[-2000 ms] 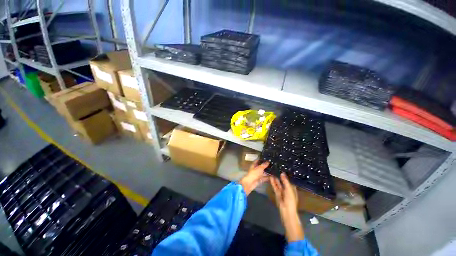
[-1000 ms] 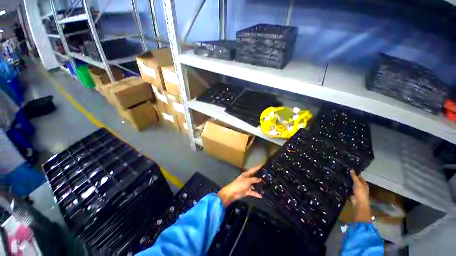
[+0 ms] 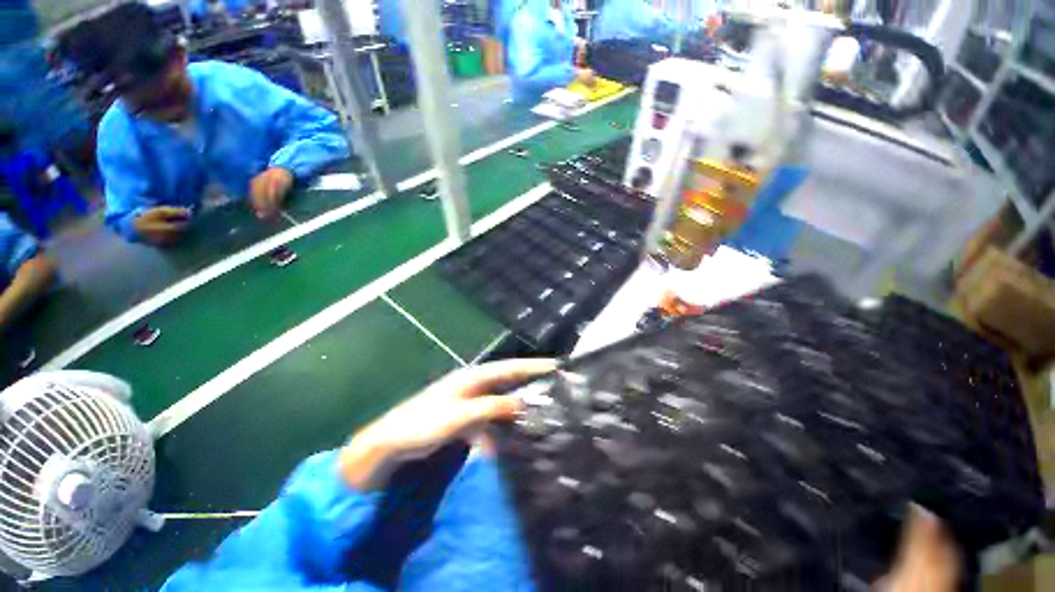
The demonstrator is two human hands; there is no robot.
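Observation:
A large black blister tray (image 3: pixel 717 451) with rows of small parts fills the lower right of the head view, blurred by motion. My left hand (image 3: pixel 451 416) grips its left edge near the corner. My right hand (image 3: pixel 926 561) is at its lower right edge, blurred and cut off by the frame's bottom. Another black tray (image 3: pixel 972 405) shows at the right behind the held one. The held tray hides much of the press base.
A green conveyor (image 3: pixel 220 295) carries spaced small parts. A white fan (image 3: pixel 75 480) stands at lower left. A black gridded tray (image 3: pixel 544 260) lies on the bench beside the press head (image 3: pixel 700 214) and white control box (image 3: pixel 656 127). A blue-smocked person (image 3: pixel 208 139) sits across.
The view has swung from the shelves to the conveyor and press. The tray held between my hands has moved away from the shelf with me and now fills the lower right.

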